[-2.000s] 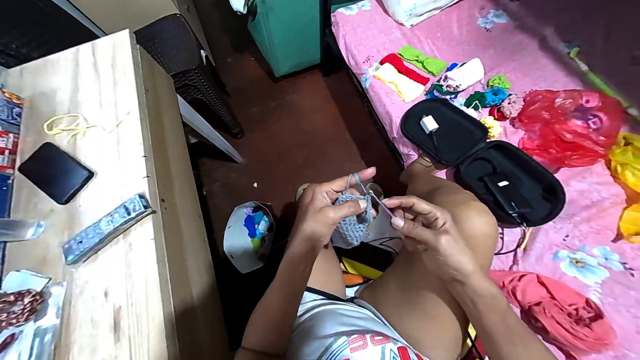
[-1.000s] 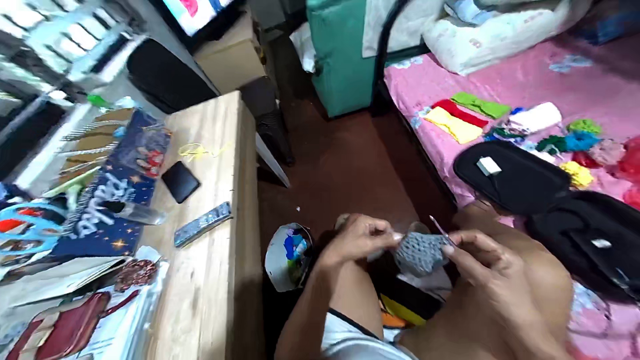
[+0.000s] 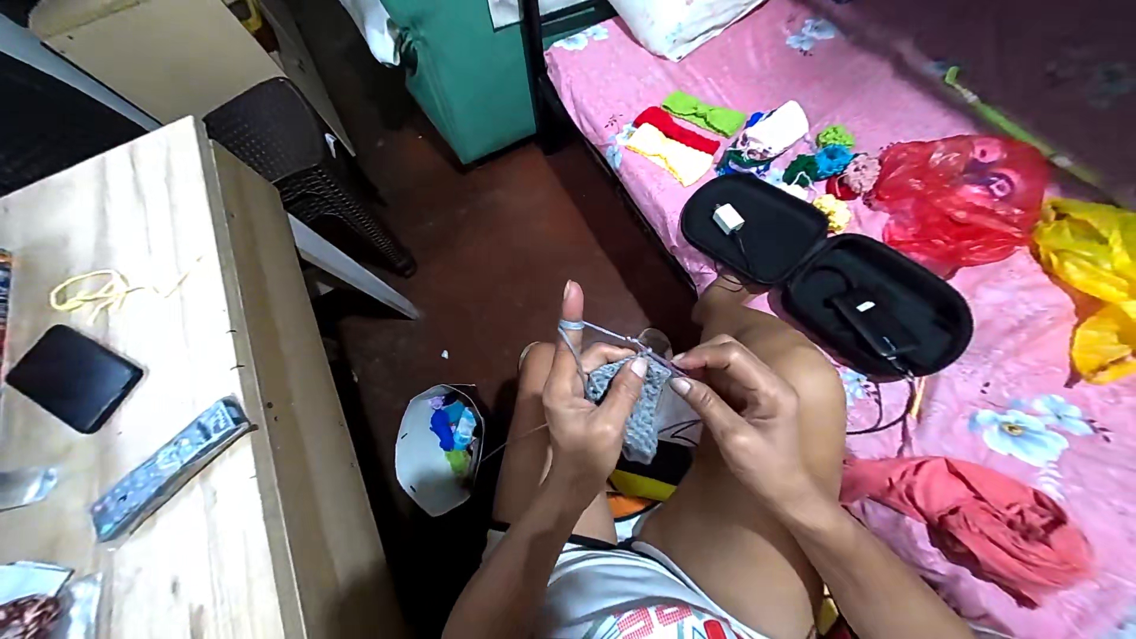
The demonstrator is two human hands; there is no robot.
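Observation:
My left hand (image 3: pixel 586 399) pinches a grey-blue crocheted piece (image 3: pixel 643 426) between thumb and fingers. Its index finger points up with light blue yarn (image 3: pixel 571 326) wrapped around it, and the strand runs taut to the top edge of the piece. My right hand (image 3: pixel 745 399) holds a thin crochet hook (image 3: pixel 664 361) between thumb and fingertips, its tip at that top edge. The piece hangs above my lap. A white container (image 3: pixel 417 479) with blue and green yarn bits stands on the floor to the left, and a thin strand passes near it.
On the wooden table (image 3: pixel 177 532) lie a black phone (image 3: pixel 74 378), a remote control in plastic (image 3: pixel 171 470) and yellow yarn (image 3: pixel 93 293). The bed (image 3: pixel 941 417) at right holds an open black case (image 3: pixel 879 306), crocheted headbands (image 3: pixel 679 133), red and yellow plastic bags and a coral cloth (image 3: pixel 976 524).
A second ago the piece was stretched between both hands, with no left finger raised. Now the left index finger is up with yarn around it and the hook is at the edge. The view has swung.

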